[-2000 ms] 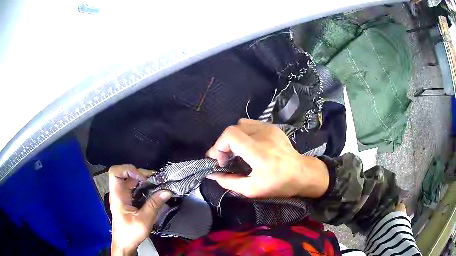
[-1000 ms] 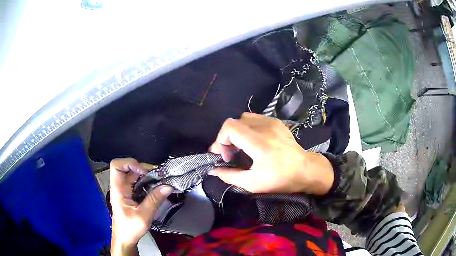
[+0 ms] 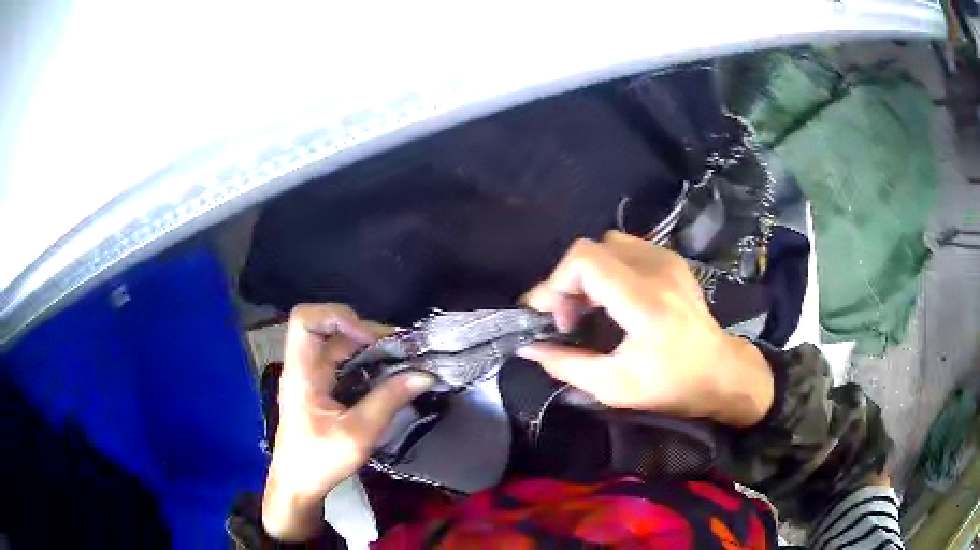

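A dark denim garment [image 3: 462,204] with a frayed edge and loose pale threads fills the lap below the table. A grey inside part of it, a seam edge [image 3: 467,346], is stretched between my two hands. My left hand [image 3: 344,403] pinches its left end between thumb and fingers. My right hand [image 3: 639,333] pinches its right end; the fingertips are partly hidden in the cloth. Pale grey lining cloth [image 3: 462,435] shows below the seam edge.
A white table [image 3: 322,75] with a ruler tape [image 3: 258,177] along its edge arches over the garment. Blue cloth [image 3: 140,376] is at the left. A green garment [image 3: 870,204] lies at the right on the grey floor. A red-and-black apron [image 3: 570,516] shows at the bottom.
The view has shifted, so the hands and garment appear farther right in the picture. Both hands keep their pinch on the seam edge, which looks slightly straighter.
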